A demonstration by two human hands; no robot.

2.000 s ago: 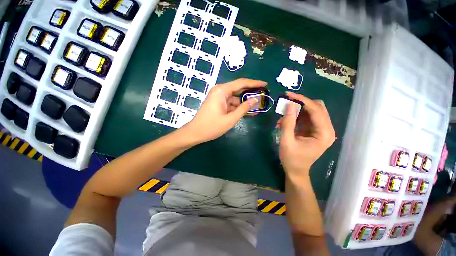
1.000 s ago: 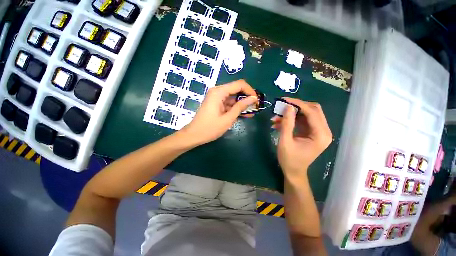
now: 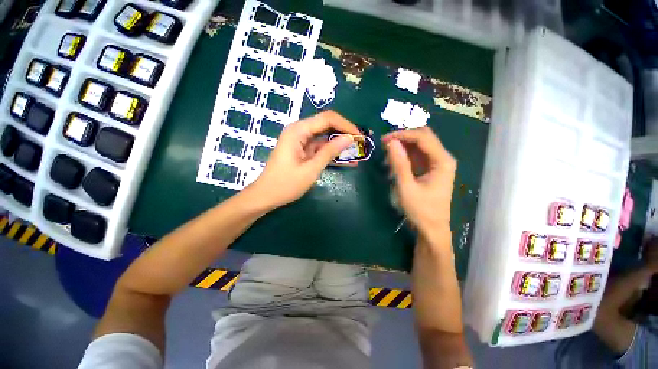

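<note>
My left hand (image 3: 299, 157) holds a small open case (image 3: 353, 149) between thumb and fingers, above the green mat. The case shows a white-and-yellow inside and a thin white loop around its outline. My right hand (image 3: 426, 176) is just right of it, apart from it, with thumb and fingertips close together. Whether it grips anything is too blurred to tell. A thin pale line shows beside its palm. A white die-cut sheet (image 3: 232, 131) with windows lies left of my hands.
White scraps (image 3: 405, 114) lie beyond my hands, with another pile (image 3: 319, 81) beside the sheet. A left tray (image 3: 138, 164) holds black units, some with white-and-yellow insides. A right tray stack (image 3: 555, 137) holds pink-edged units. A person's arm shows at the lower right edge.
The white-faced dark piece is no longer visible in my right hand. The nearer scrap pile looks wider. The view has shifted slightly.
</note>
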